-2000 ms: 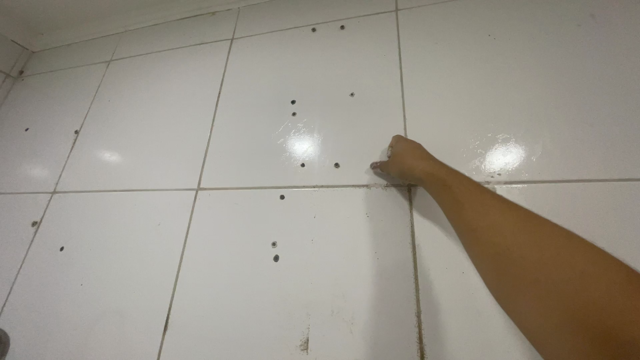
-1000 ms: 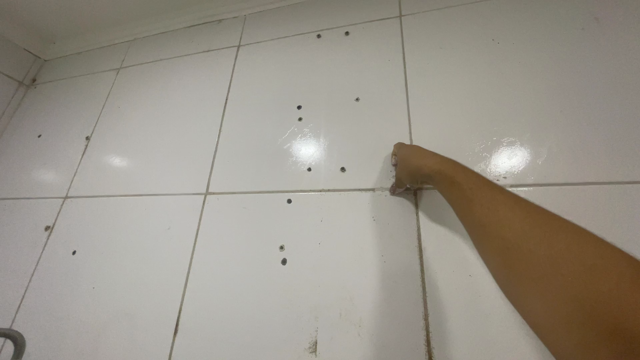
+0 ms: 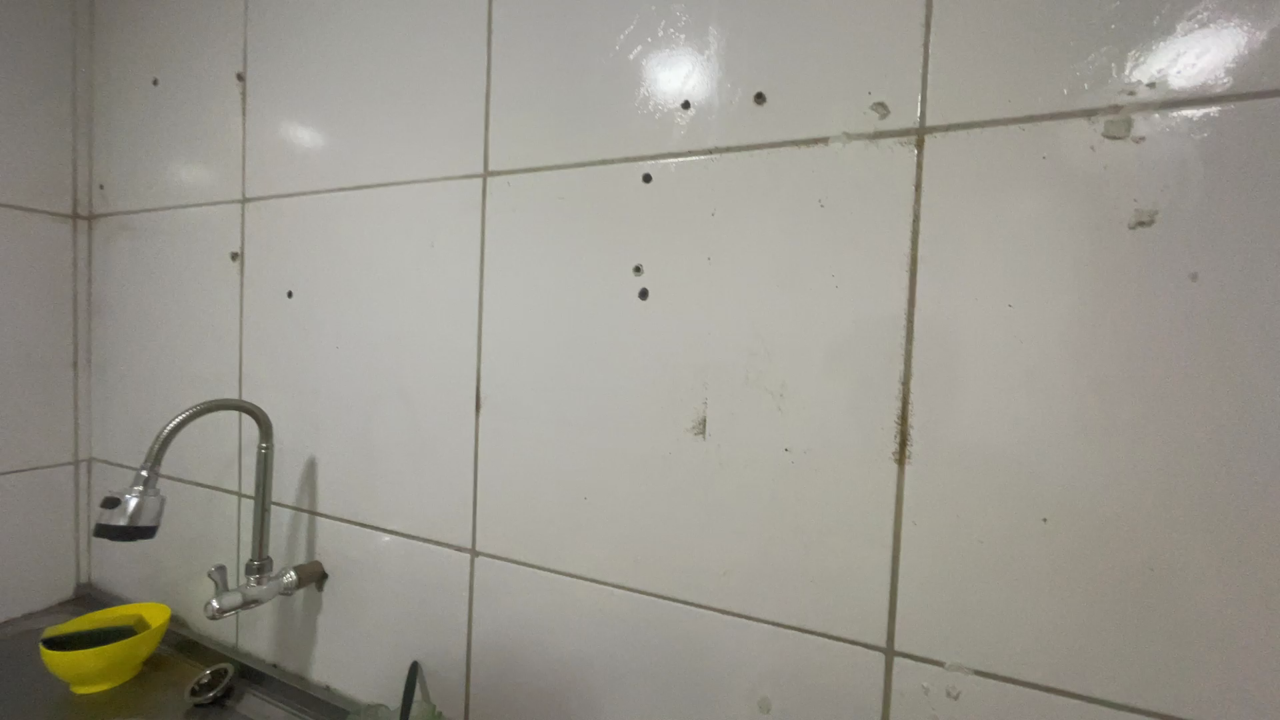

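Neither my left hand nor my right hand shows in the head view, so what they hold is hidden. White wall tiles (image 3: 700,350) with dirty grout lines fill most of the picture. Several small dark drill holes (image 3: 643,294) mark them, and a brown stain (image 3: 903,430) runs along a vertical grout line at right. Patches of residue (image 3: 1142,218) stick to the tile at upper right. A stain (image 3: 700,425) shows on the middle tile.
A chrome flexible-neck faucet (image 3: 264,500) juts from the wall at lower left. Under its spray head, a yellow bowl (image 3: 100,665) with something dark green inside stands on a metal surface, beside a round metal strainer (image 3: 210,684).
The hand that touched the wall near a grout crossing has gone out of view. The view has swung down, bringing in the faucet and yellow bowl.
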